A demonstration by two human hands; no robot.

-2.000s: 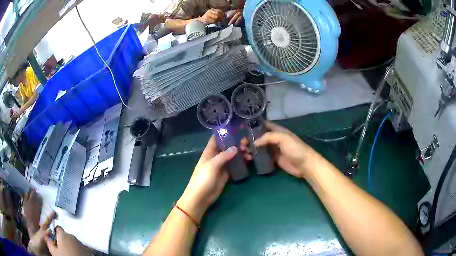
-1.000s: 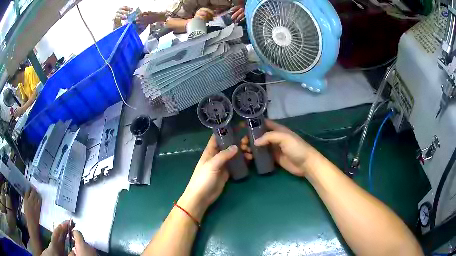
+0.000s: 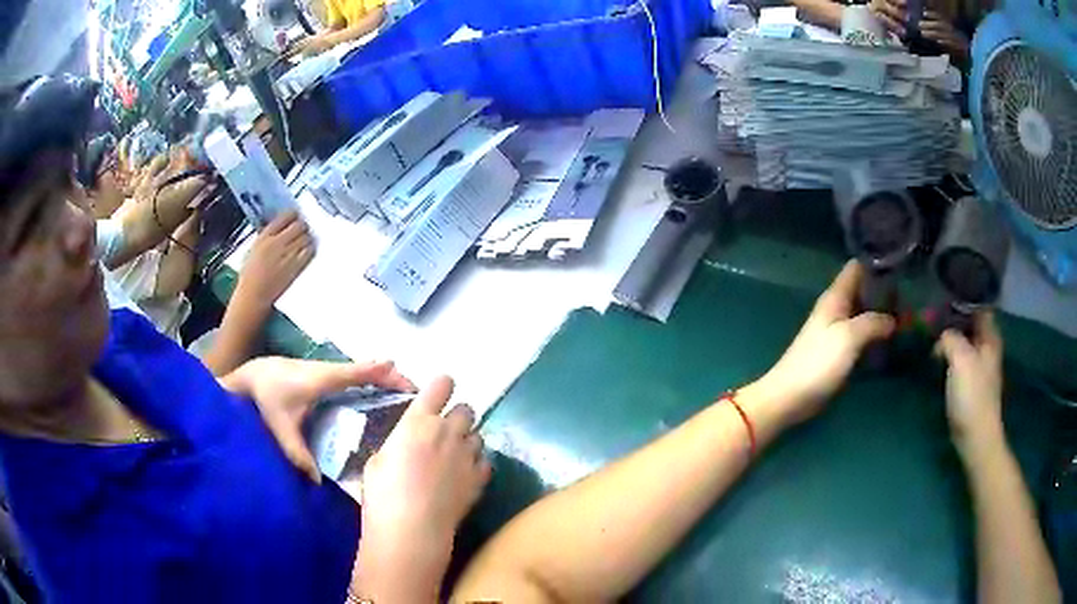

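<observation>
My left hand [image 3: 833, 336] holds a dark grey handheld fan [image 3: 886, 230] by its handle, with the round spoked head upright above the hand. My right hand [image 3: 974, 366] holds a second handheld fan [image 3: 968, 266] beside it. Both are over the green mat at the right and look blurred; small red and green glints show between the handles. A third handheld fan [image 3: 671, 242] lies on a grey carton piece left of my hands, untouched.
A person in blue [image 3: 177, 472] sits close at the left, hands on a small item. Erected cartons [image 3: 443, 230] lie on white paper [image 3: 461, 354]. Behind are a blue bin [image 3: 520, 77], stacked flat cartons [image 3: 839, 112] and a desk fan [image 3: 1039, 130].
The view has swung left, so everything sits further right and the neighbour shows. The handheld fans are now tilted differently, with their heads turned. My hands still hold both.
</observation>
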